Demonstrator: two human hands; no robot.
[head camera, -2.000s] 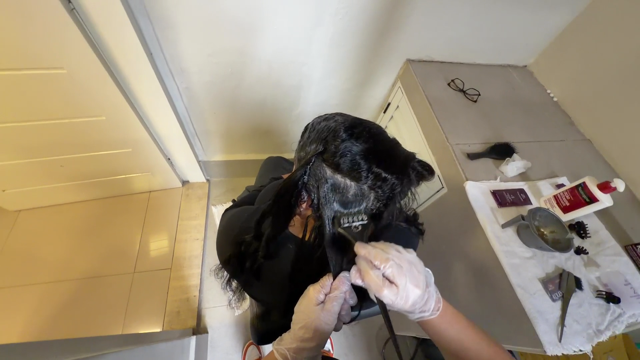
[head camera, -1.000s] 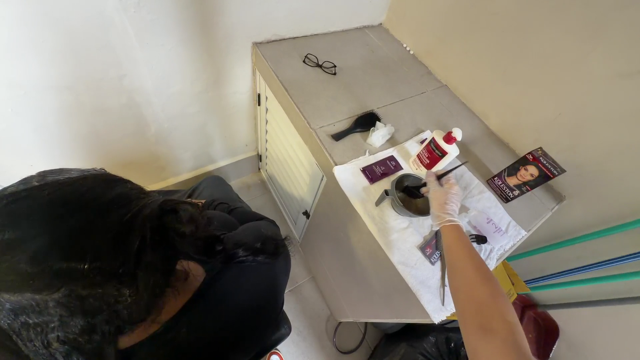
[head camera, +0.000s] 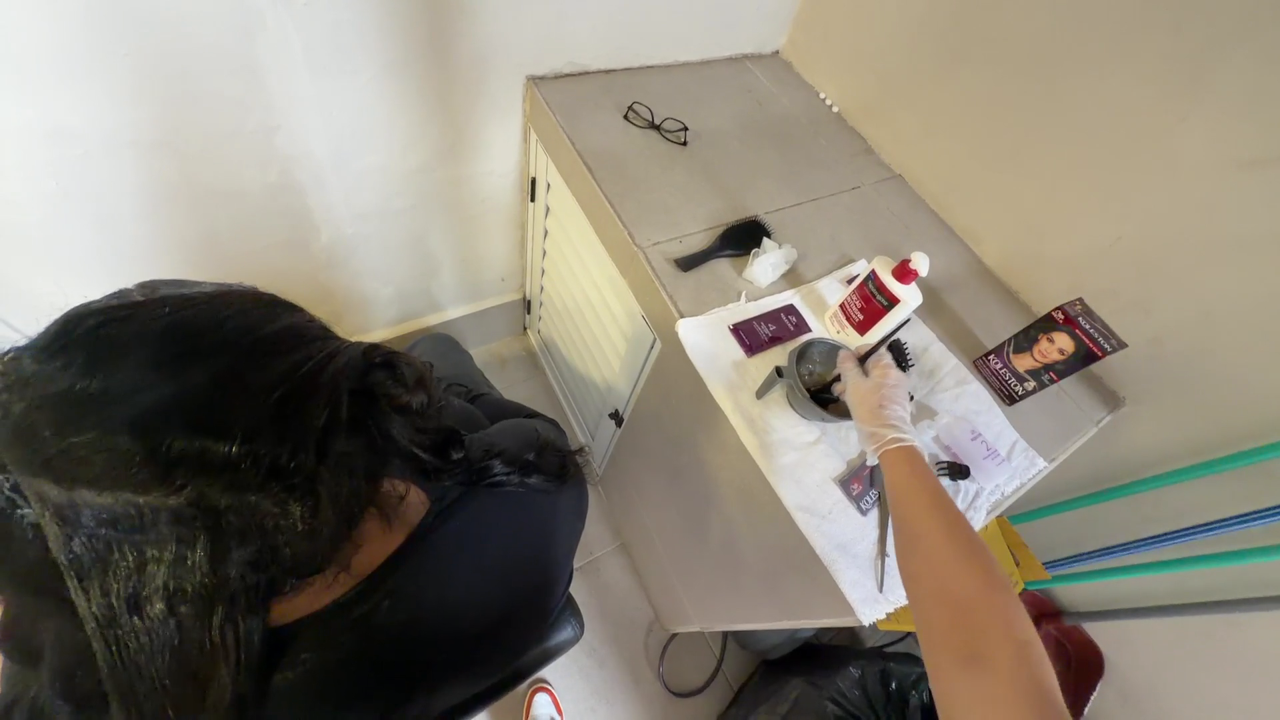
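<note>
My right hand (head camera: 876, 400), in a clear disposable glove, holds a dark tint brush (head camera: 884, 342) with its head down in a grey mixing bowl (head camera: 803, 372). Dark dye shows inside the bowl, which stands on a white towel (head camera: 745, 390). A purple sachet (head camera: 770, 330) and a Neutrogena pump bottle (head camera: 876, 300) lie beside the bowl. Black hair claw clips (head camera: 901, 354) are close to my hand. At the left sits a person in black with long dark hair (head camera: 230, 420), part of it wet-looking. My left hand is out of view.
On the tiled counter (head camera: 690, 190) are eyeglasses (head camera: 656, 123), a black hairbrush (head camera: 735, 240), a crumpled tissue (head camera: 770, 262) and a Koleston box (head camera: 1048, 350). Green and blue poles (head camera: 1150, 485) lean at the right. A black bag (head camera: 835, 685) and a cable loop (head camera: 692, 668) lie below.
Two seconds ago both gloved hands held a strand of the person's hair; now the right one is at the bowl with the brush. The view has swung toward the counter.
</note>
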